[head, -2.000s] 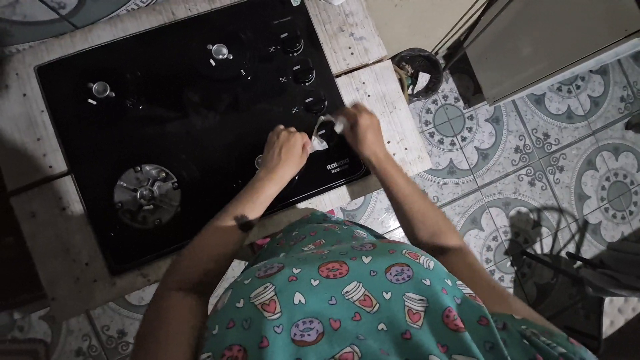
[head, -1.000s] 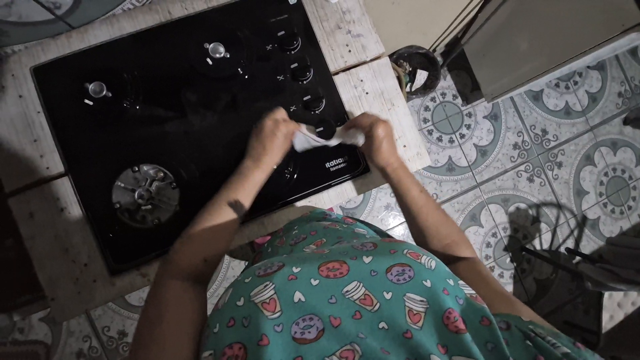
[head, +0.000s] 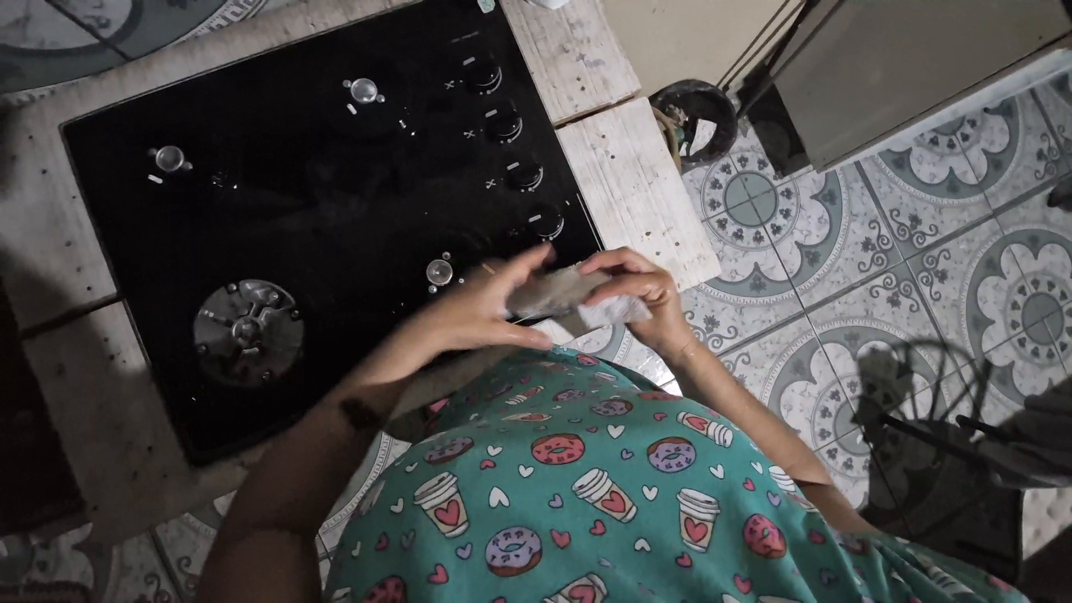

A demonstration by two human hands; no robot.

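Note:
My right hand (head: 641,297) grips a crumpled whitish cloth or wipe (head: 557,291) above the front right corner of a black glass cooktop (head: 301,209). My left hand (head: 477,310) is at the cloth's left end, blurred, with thumb and fingers spread apart; whether it touches the cloth is hard to tell. Close beyond my left hand sits a small bare burner (head: 440,272). A row of black control knobs (head: 525,173) runs along the cooktop's right side. The larger burner base (head: 249,333) lies at the front left, uncovered.
Pale wooden boards (head: 628,188) frame the cooktop. On the right, a dark bucket (head: 697,121) with things in it stands on the patterned tile floor (head: 754,201), near a large grey panel (head: 921,67). Dark thin-legged furniture (head: 946,435) is at the lower right.
The cloth was stretched between both closed hands a second ago. Now my left hand has spread its fingers, and both hands are nearer my body.

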